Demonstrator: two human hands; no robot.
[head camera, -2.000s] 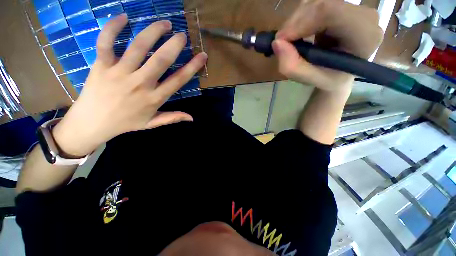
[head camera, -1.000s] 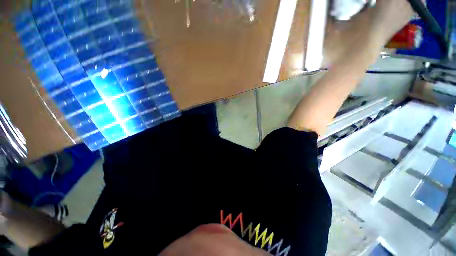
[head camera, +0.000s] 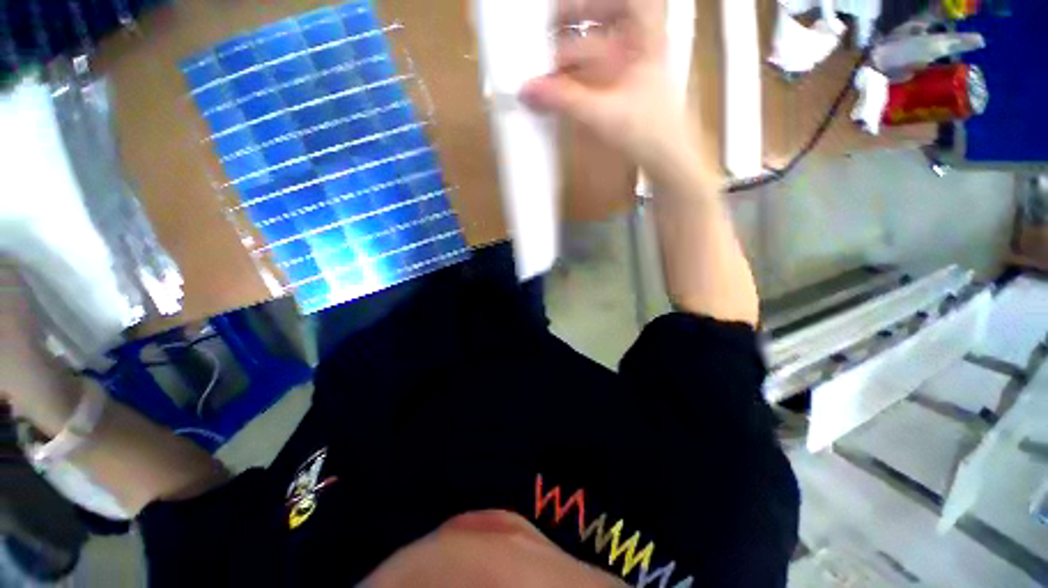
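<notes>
The blue solar cell matrix (head camera: 328, 149) with silver lines lies flat on the brown tabletop, its near edge at the table edge. My right hand (head camera: 609, 86) grips a white strip (head camera: 531, 172) between thumb and fingers, to the right of the cells. The strip's near end reaches past the table edge. My left hand (head camera: 21, 333) is blurred and cut off at the left edge, away from the cells, beside white sheets; its fingers cannot be made out.
White sheets (head camera: 52, 207) and a silver ribbon bundle (head camera: 144, 247) lie at left. Another white strip (head camera: 742, 103), crumpled white tissue (head camera: 804, 37), a dark cable (head camera: 822, 136) and a red can (head camera: 929, 94) are at right. A blue object (head camera: 247, 356) is below the table's left edge.
The soldering iron has left my right hand, which now holds a white strip nearer the cells. My left hand has moved off the cells to the left edge. The view has shifted.
</notes>
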